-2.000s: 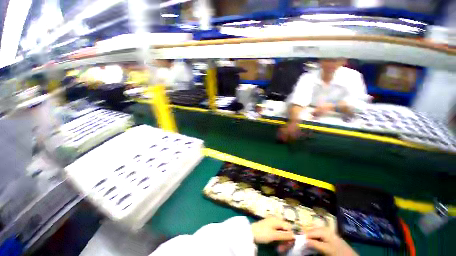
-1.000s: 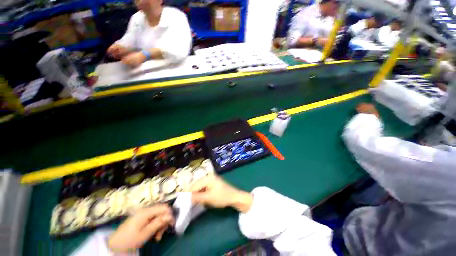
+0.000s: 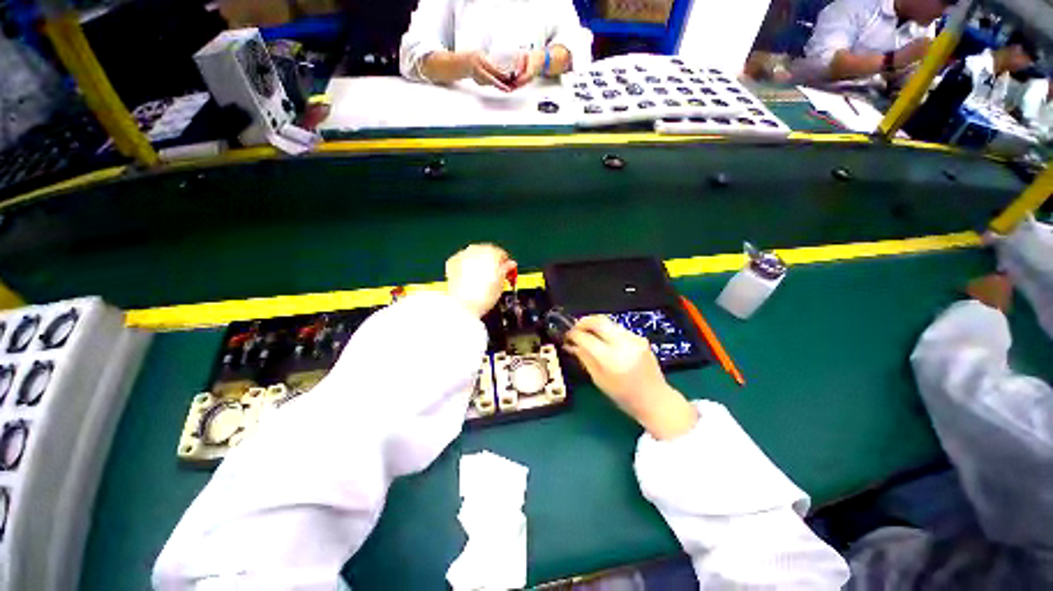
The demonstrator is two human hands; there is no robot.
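My left hand [image 3: 477, 275] is at the red-tipped lever of the rightmost toggle clamp [image 3: 512, 277], its fingers closed around the tip. My right hand [image 3: 620, 367] holds a black ring part [image 3: 564, 326] at the fingertips, between that clamp and the black parts box [image 3: 600, 281]. The rightmost cream fixture block [image 3: 529, 379] has a round recess and stands in front of the clamp. My left sleeve hides the middle blocks; the leftmost block [image 3: 217, 425] shows. Blue-white bits lie in the box.
A crumpled white wipe [image 3: 493, 522] lies in front of the fixtures. A foam tray of rings [image 3: 72, 410] stands at left. Right of the box are an orange-red stick [image 3: 712, 341] and a white bottle [image 3: 752, 286]. Rings sit on the belt [image 3: 346, 214]. A neighbour's sleeve [image 3: 979, 387] is at right.
The view has swung right, then slightly back left. My hands have left the white wipe, which now lies on the bench. My left hand has moved to the clamp; my right now holds a ring.
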